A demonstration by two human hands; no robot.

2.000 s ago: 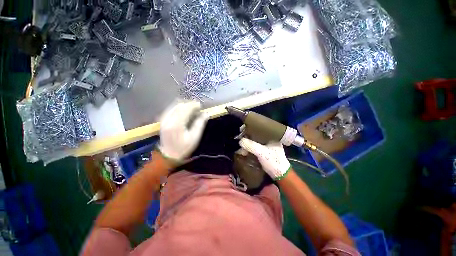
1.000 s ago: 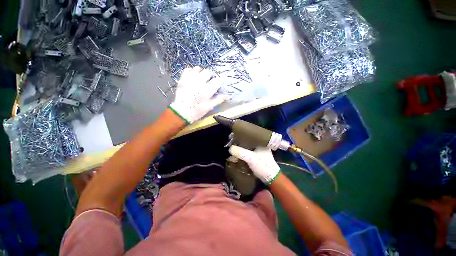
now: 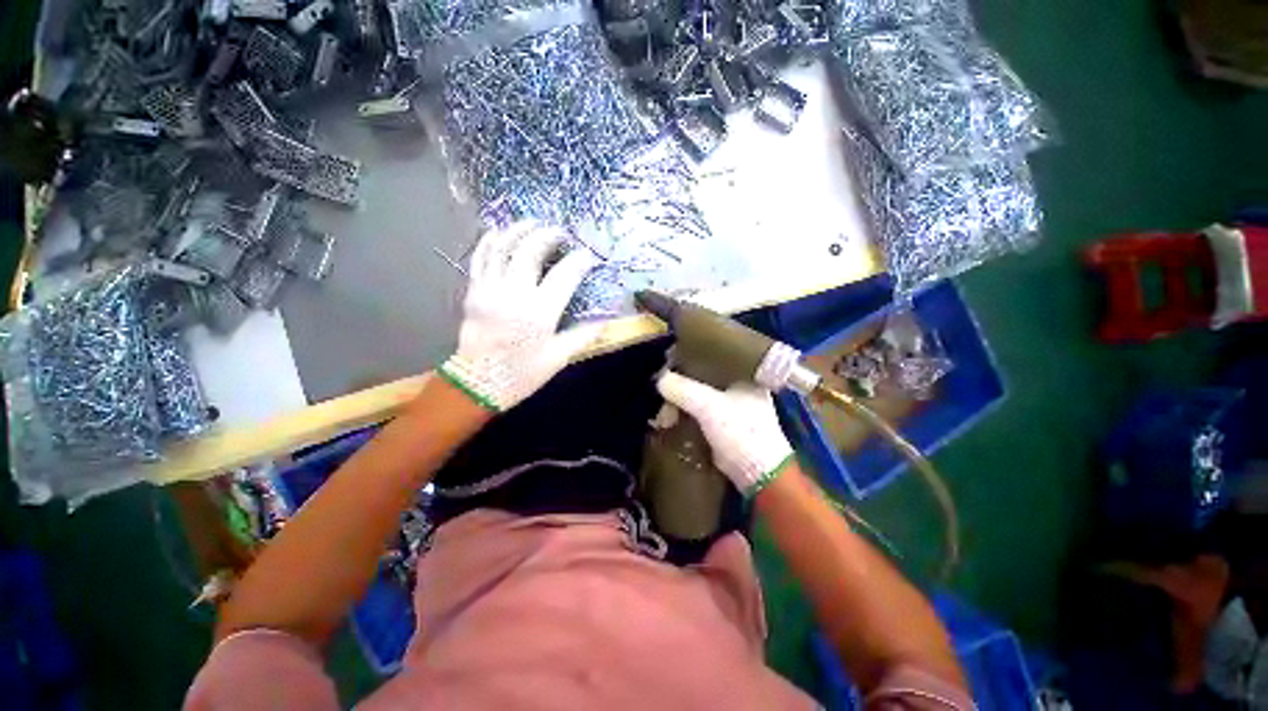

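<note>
My right hand (image 3: 726,424), in a white glove with a green cuff edge, is closed around the olive-green rivet gun (image 3: 716,347). The gun's dark nose points up and left at the table's front edge. My left hand (image 3: 515,317), gloved too, is over the front edge of the table at the near end of the heap of silver rivets (image 3: 542,125). Its fingers are spread a little and bent over the rivets. Whether a rivet is between them cannot be told.
Dark metal brackets (image 3: 285,146) lie heaped at the table's left and back. Clear bags of rivets lie at the left corner (image 3: 104,375) and right edge (image 3: 953,153). A blue bin (image 3: 973,396) stands below right. An air hose (image 3: 918,465) trails from the gun.
My left hand went from the table's front edge onto the rivets, then drew back slightly towards me. The gun first shifted left, then slightly right again, still in my right hand.
</note>
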